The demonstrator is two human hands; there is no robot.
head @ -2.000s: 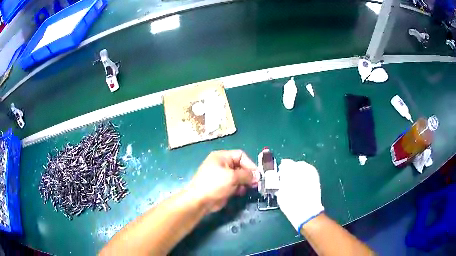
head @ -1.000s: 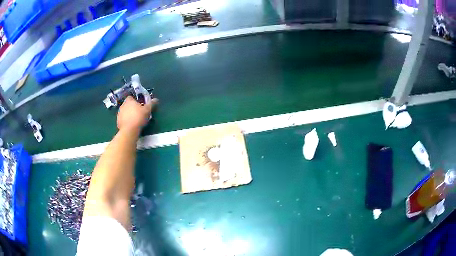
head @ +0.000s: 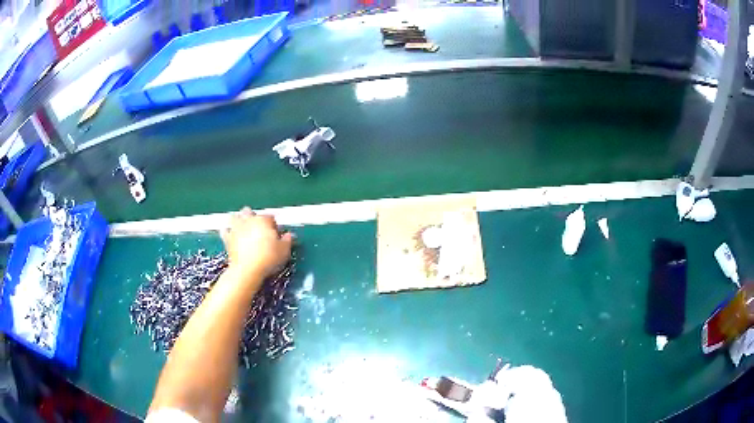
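My bare left hand (head: pixel 256 241) is over the upper edge of a loose pile of small dark-and-silver fittings (head: pixel 178 293), beside the belt rail. Its fingers are curled down and their tips are hidden, so whether they hold a fitting cannot be told. My right hand (head: pixel 529 398), in a white knit glove, is at the bottom edge, partly cut off. It holds a part-built scooter body (head: pixel 453 391), white with a dark seat-like patch and a red tip pointing left.
A white-and-silver scooter body (head: pixel 306 149) and another (head: pixel 131 178) lie on the belt. A stained cardboard pad (head: pixel 397 256) is right of the pile, a white bottle (head: pixel 573 231) and black phone (head: pixel 666 289) farther right. A blue bin (head: pixel 91 281) stands left.
My left hand has come back from the scooter bodies on the belt to the pile. My right hand, barely in view before, now shows with a scooter body. The view has shifted left.
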